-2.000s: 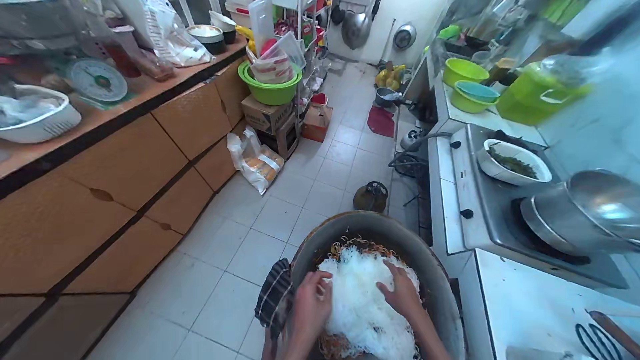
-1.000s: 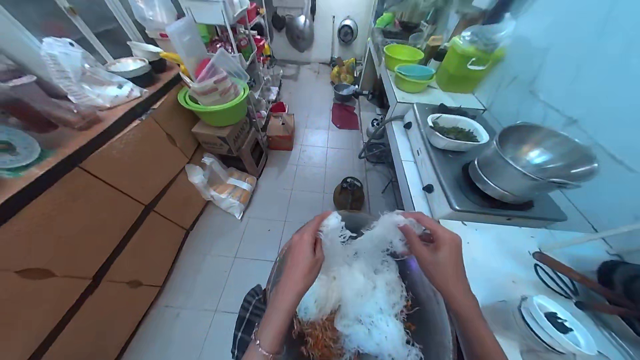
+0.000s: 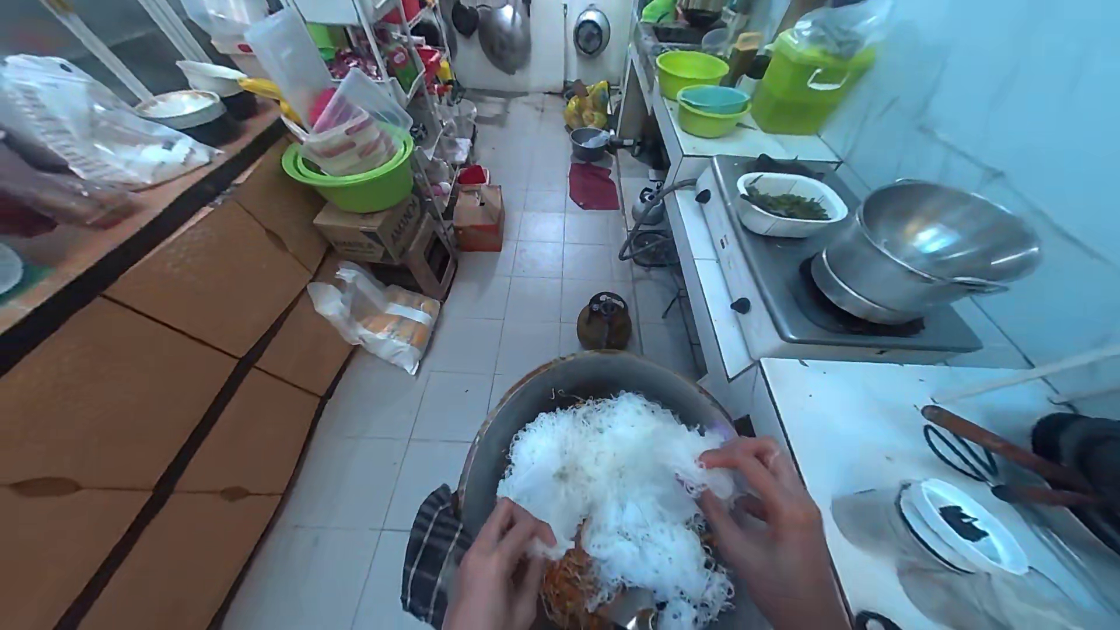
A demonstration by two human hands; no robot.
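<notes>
A large round metal pot point(image 3: 525, 394) holds a mass of white thin noodles point(image 3: 612, 464) lying over orange-brown shredded food point(image 3: 573, 586). My left hand point(image 3: 507, 560) pinches strands at the lower left edge of the noodles. On the right side, my right hand point(image 3: 766, 516) grips another part of the white noodles between thumb and fingers. Part of a shiny metal thing shows near the bottom of the pot. A dark checked cloth point(image 3: 435, 556) hangs at the pot's left rim.
To the right, a stove point(image 3: 875, 341) bears a metal pot with a wide bowl point(image 3: 945, 236) and a white dish of green leaves point(image 3: 787, 206). A whisk point(image 3: 962, 451) lies on the white counter. Left are cardboard-coloured cabinets point(image 3: 114, 394), a bag of rolls point(image 3: 398, 328) and green basins point(image 3: 359, 184).
Both hands have come down from above the pot, where they held up stretched noodles. The white noodles now cover more of the orange-brown food.
</notes>
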